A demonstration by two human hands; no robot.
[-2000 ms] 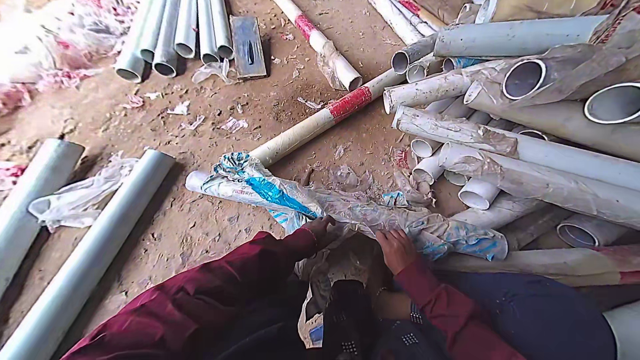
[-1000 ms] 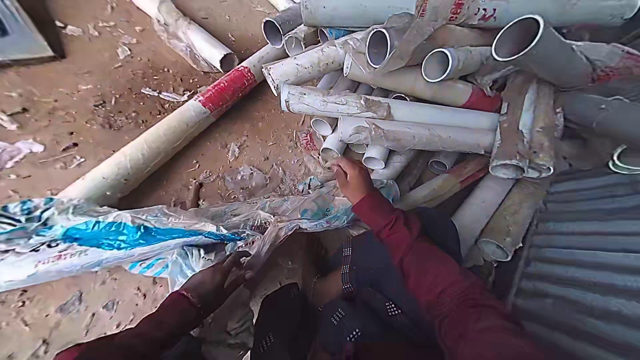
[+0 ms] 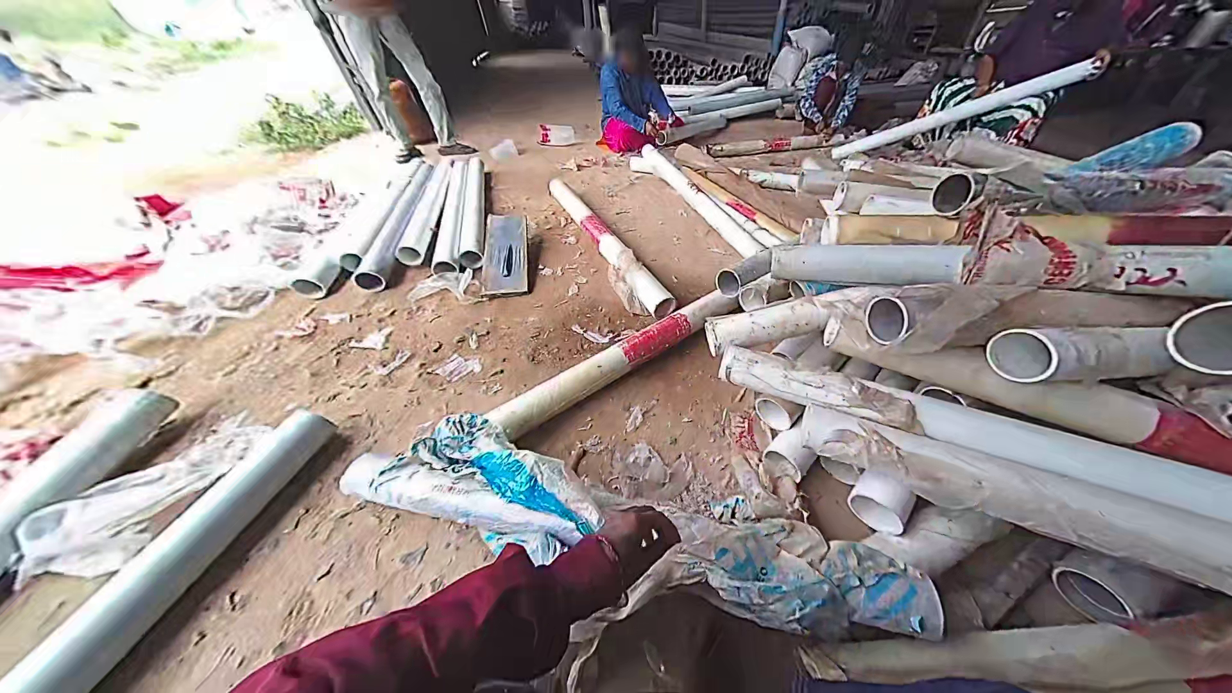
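A pipe in white and blue printed plastic film (image 3: 510,486) lies crosswise in front of me, its left end on the dirt floor and its right part beside the pile. My left hand (image 3: 640,541), in a dark red sleeve, rests on the crumpled film near the middle; its fingers are partly hidden, so its grip is unclear. Loose, torn film (image 3: 770,568) bunches to the right of that hand. My right hand is out of view. Beyond the wrapped pipe, a cream pipe with a red band (image 3: 577,380) slants away from it.
A large pile of pipes (image 3: 1020,433) fills the right. Two grey-white pipes (image 3: 183,558) lie at left, several more (image 3: 419,221) farther back beside a flat metal plate (image 3: 505,255). Plastic scraps litter the floor. People sit at the back, one (image 3: 630,101) in blue; another person (image 3: 399,77) stands.
My right hand, seen on the film two seconds ago and by the pile one second ago, has left the view. The view has swung up and left since one second ago.
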